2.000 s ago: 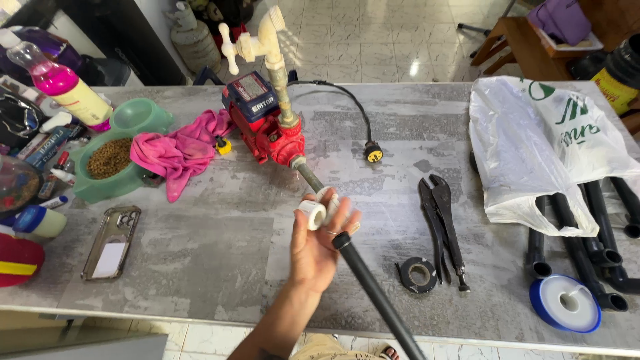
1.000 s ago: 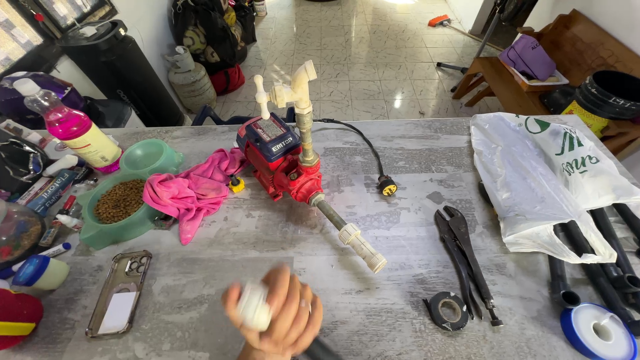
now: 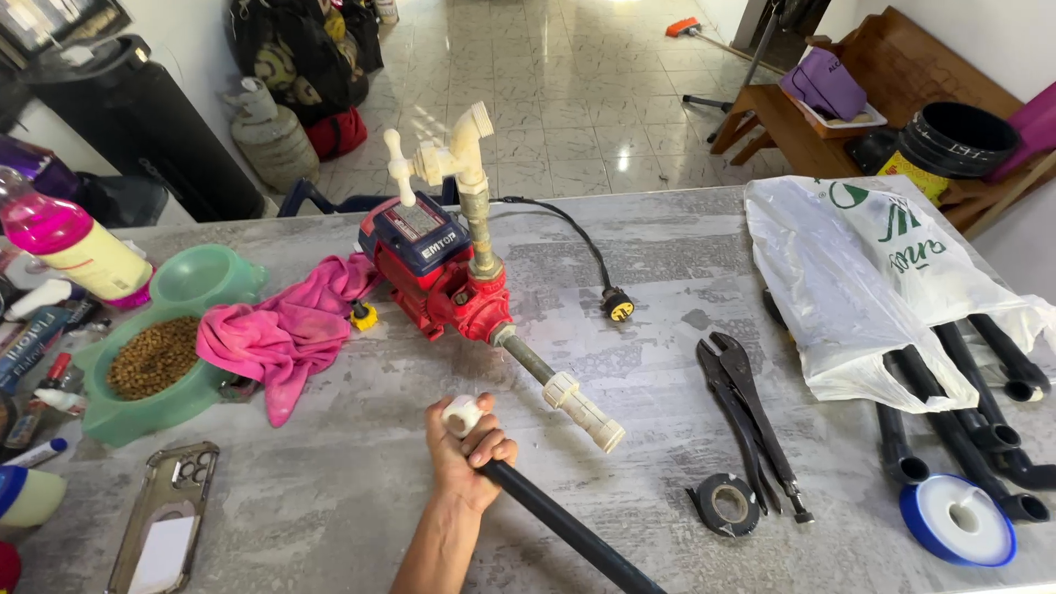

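Note:
Near the middle, my left hand [image 3: 474,454] is closed around a white plastic fitting [image 3: 462,416] and the end of a long black pipe [image 3: 569,524], which runs down to the bottom edge. Just beyond it stands a red and blue Emtop water pump [image 3: 437,268]. A metal pipe [image 3: 529,359] slants from the pump toward me and ends in a white plastic union [image 3: 584,411], right of my hand and apart from it. On top are a metal riser and a cream plastic elbow with a valve [image 3: 450,157]. My right hand is not in view.
Locking pliers [image 3: 747,421], a roll of black tape [image 3: 726,505] and thread seal tape [image 3: 957,520] lie right. A plastic bag [image 3: 866,280] covers black pipes [image 3: 957,412]. Left are a pink cloth [image 3: 289,330], a green pet bowl [image 3: 198,276] and a phone [image 3: 165,520]. A plug [image 3: 617,305] lies behind.
My left hand was lower a second ago and has risen toward the pump's pipe, still holding the white fitting and black pipe. Two seconds ago it was right by the pump's pipe. The view has shifted.

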